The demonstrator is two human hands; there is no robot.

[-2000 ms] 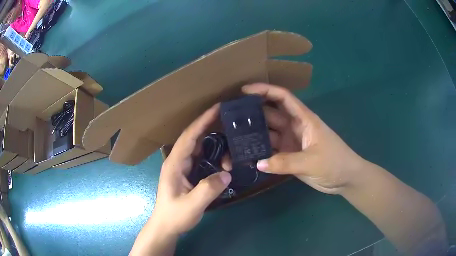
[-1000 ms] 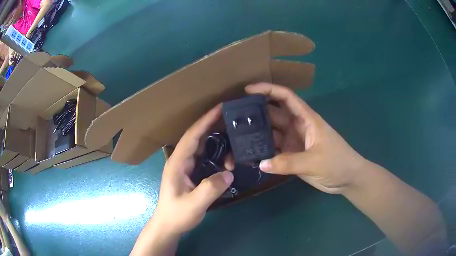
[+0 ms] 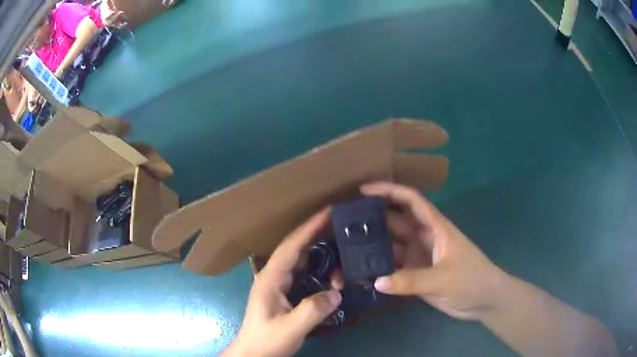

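Note:
A black power adapter (image 3: 364, 244) with two silver prongs facing up is held above an open brown box. My right hand (image 3: 433, 258) grips its right side, thumb at the lower edge. My left hand (image 3: 290, 296) holds a coiled black cord (image 3: 322, 259) at the adapter's left, thumb over the bundle. The brown box lid (image 3: 293, 195) stands up behind my hands, with rounded flaps at its ends. The box tray is mostly hidden under my hands; dark contents with a small white mark show low between them.
Open brown boxes (image 3: 150, 219) stand at the left, one with a black cord bundle and dark item inside. A person in a pink top (image 3: 73, 24) is at the upper left beside a blue-and-white box (image 3: 46, 78). A pale post (image 3: 568, 21) is at the upper right.
The view has tilted up, so the boxes, lid and hands sit lower in the picture and more of the person shows. My hands keep the same hold on the adapter and cord.

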